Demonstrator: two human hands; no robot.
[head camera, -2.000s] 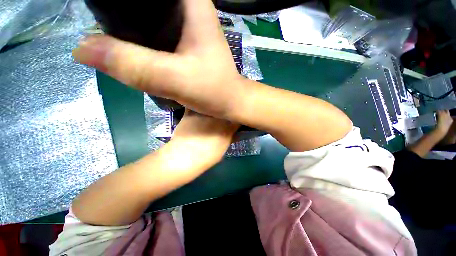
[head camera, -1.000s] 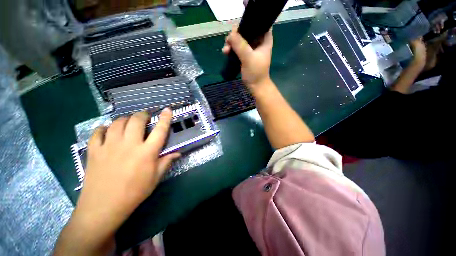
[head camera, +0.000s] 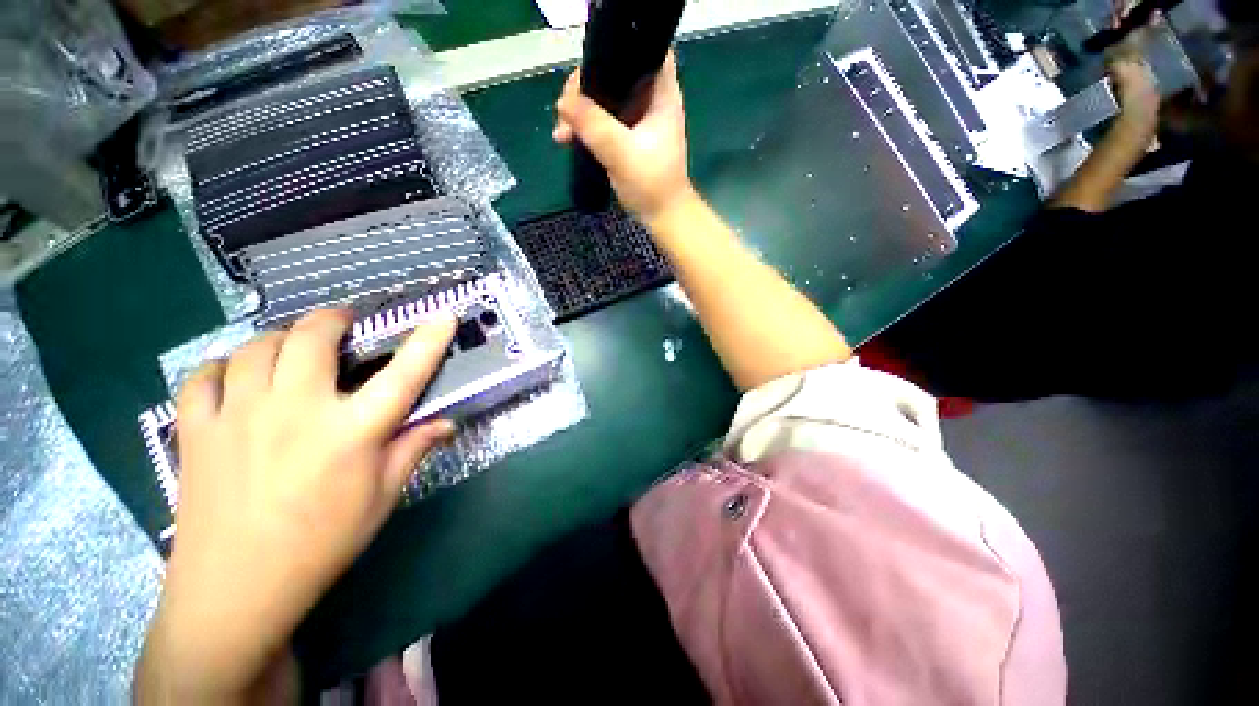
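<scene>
A slotted faceplate (head camera: 504, 361) with a silver edge and dark square cutouts lies on a sheet of bubble wrap (head camera: 555, 406) near the bench's front edge. My left hand (head camera: 283, 435) lies over its left and middle part with fingers spread, pressing on it; what is under the palm is hidden. My right hand (head camera: 638, 138) holds a thick black electric screwdriver (head camera: 624, 62) upright in its fist. The tool's lower end is over a black gridded screw tray (head camera: 587, 259), right of the faceplate. Whether the tip touches the tray cannot be told.
Overlapping dark brackets (head camera: 325, 166) lie on bubble wrap beyond the faceplate. Clear bubble bags (head camera: 69, 90) are piled at the back left, and a silvery bubble sheet (head camera: 62, 552) lies at the left. A wide grey panel (head camera: 794, 207) lies at the right. Another person's hand (head camera: 1135, 99) is at the far right.
The crossed arms have parted since the oldest frame, and my left hand is on the faceplate. Since one second ago, the screwdriver has shifted slightly left in view, over the tray; the whole view has also shifted.
</scene>
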